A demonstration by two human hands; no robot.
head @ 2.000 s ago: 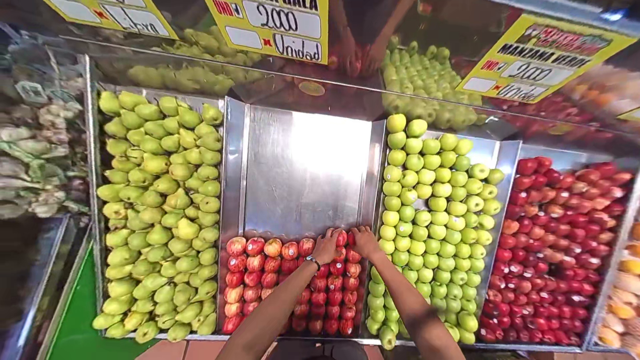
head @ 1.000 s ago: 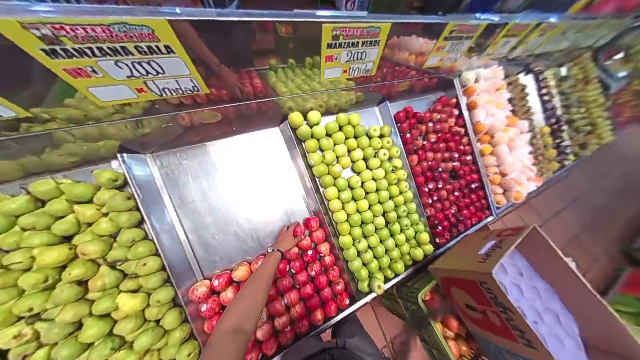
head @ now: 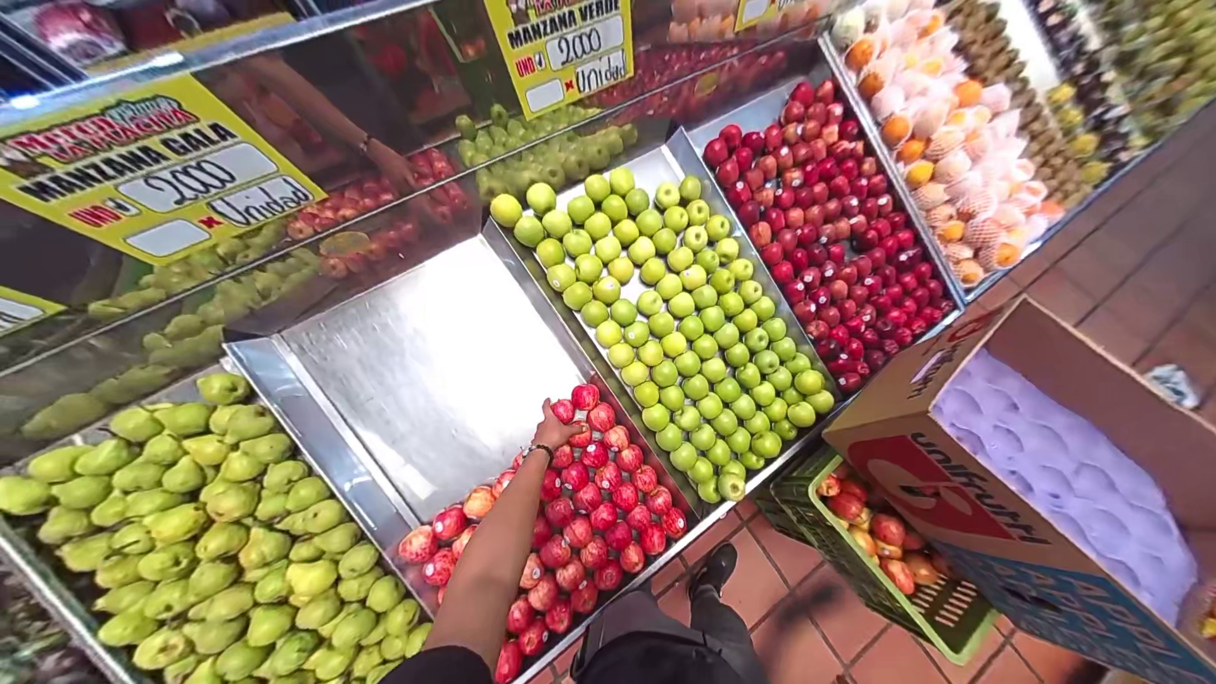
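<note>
My left hand (head: 554,429) reaches into a sloped metal display bin (head: 427,342), its fingers at a red apple (head: 563,410) at the top of the rows of red apples (head: 603,513). Whether the fingers grip that apple is hard to tell. A dark bracelet circles the wrist. The apples fill the lower part of the bin and climb higher along its right side. My right hand is outside the view.
Green pears (head: 223,541) lie in the bin on the left, green apples (head: 679,332) in the one on the right, dark red apples (head: 826,228) beyond. An open cardboard box (head: 969,494) with a purple molded liner stands over a green crate (head: 936,608) holding apples. Price signs (head: 161,171) line the back.
Two seconds ago both hands were at the red apples; the right hand has since left the view. The left hand stays near the top of the apple rows. The view has swung to the right.
</note>
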